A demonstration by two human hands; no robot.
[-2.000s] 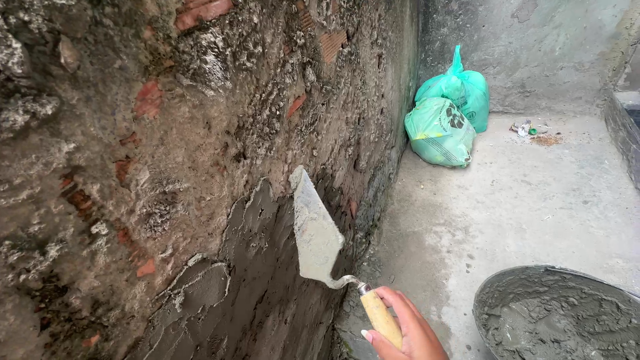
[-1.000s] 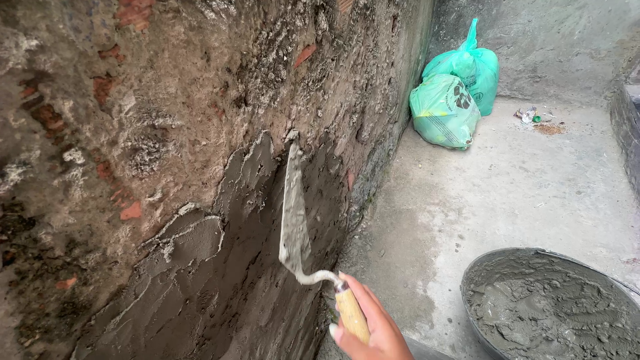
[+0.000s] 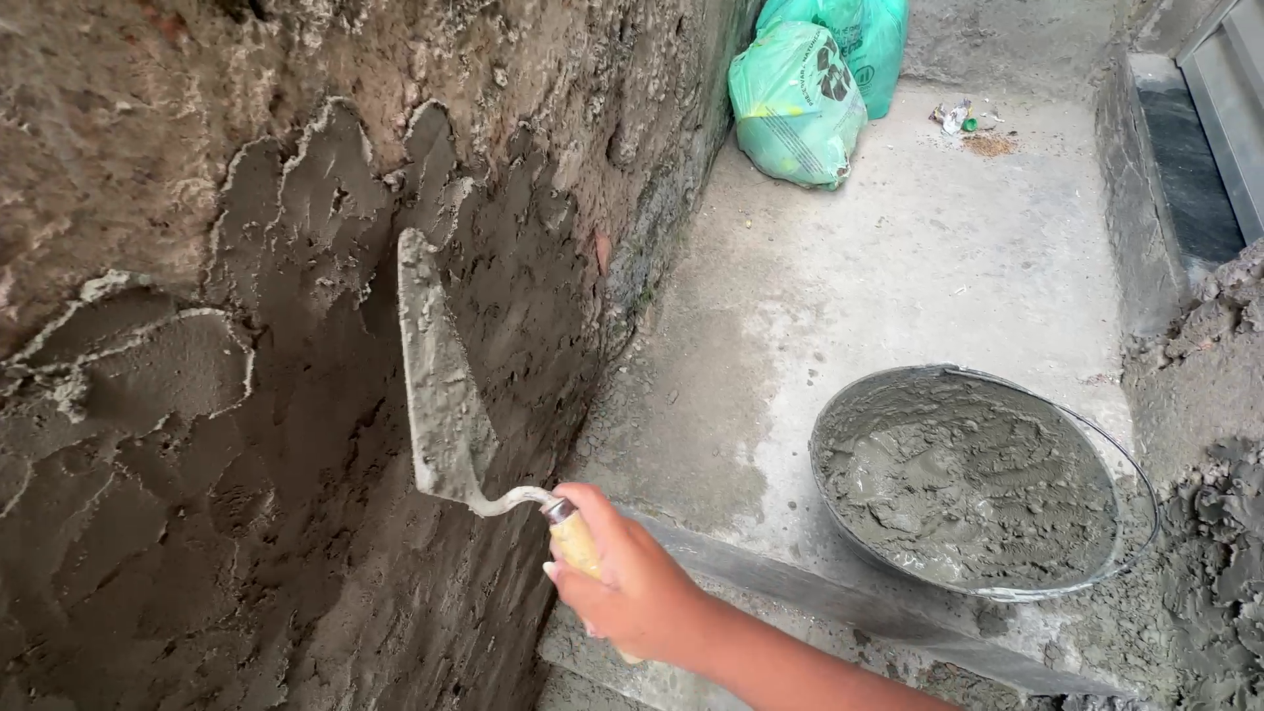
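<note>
My right hand [image 3: 622,583] grips the wooden handle of a pointed masonry trowel [image 3: 439,395]. The trowel's blade, coated with grey mortar, points up and lies close to the wall; whether it touches cannot be told. Around and behind the blade, dark wet mortar [image 3: 316,474] covers the lower part of the rough wall [image 3: 592,59], with ragged edges along its top. To the right of my hand stands a round bucket [image 3: 825,484] with a wire handle, holding grey mortar [image 3: 973,484]. My left hand is out of the frame.
Green plastic bags [image 3: 800,109], full and bearing print, stand on the concrete floor [image 3: 928,276] against the wall. Small litter [image 3: 953,118] lies beyond them. A step edge [image 3: 790,583] runs below the bucket. Mortar [image 3: 1220,573] is heaped at the right edge.
The wet mortar beside the trowel reaches higher on the wall than two seconds ago. The trowel's blade has turned from showing its broad face to a more edge-on slant. The view has shifted.
</note>
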